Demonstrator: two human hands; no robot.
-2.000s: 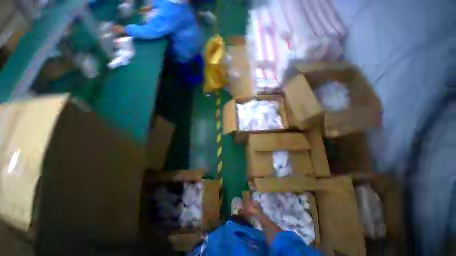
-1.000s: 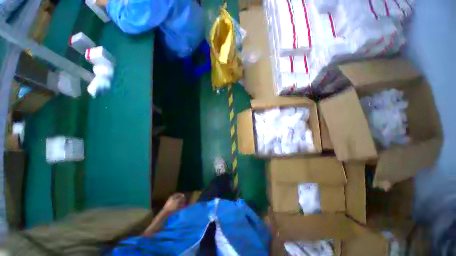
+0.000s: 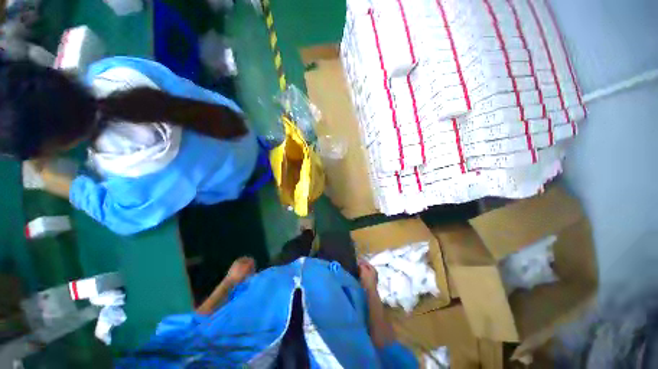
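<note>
My left hand (image 3: pixel 240 270) hangs at the left of my blue jacket, beside the green bench; nothing shows in it, but its fingers are blurred. My right hand (image 3: pixel 368 275) hangs at my right side, at the left edge of an open brown carton (image 3: pixel 444 281) filled with white pieces (image 3: pixel 408 277). Its fingers are too small and blurred to read. A yellow sack (image 3: pixel 309 176) stands open on the floor in front of me.
A person in a blue jacket (image 3: pixel 209 166) sits at the green bench (image 3: pixel 155 267) on the left. Small white boxes (image 3: pixel 49 226) lie there. A large stack of white boxes with red lines (image 3: pixel 433 108) stands at right. Another open carton (image 3: pixel 498 303) holds white pieces. Clear plastic (image 3: pixel 299 108) lies beyond the sack.
The view has moved forward along the aisle; the sack, box stack and seated person are nearer. My right hand, out of sight one second ago, now shows at my side.
</note>
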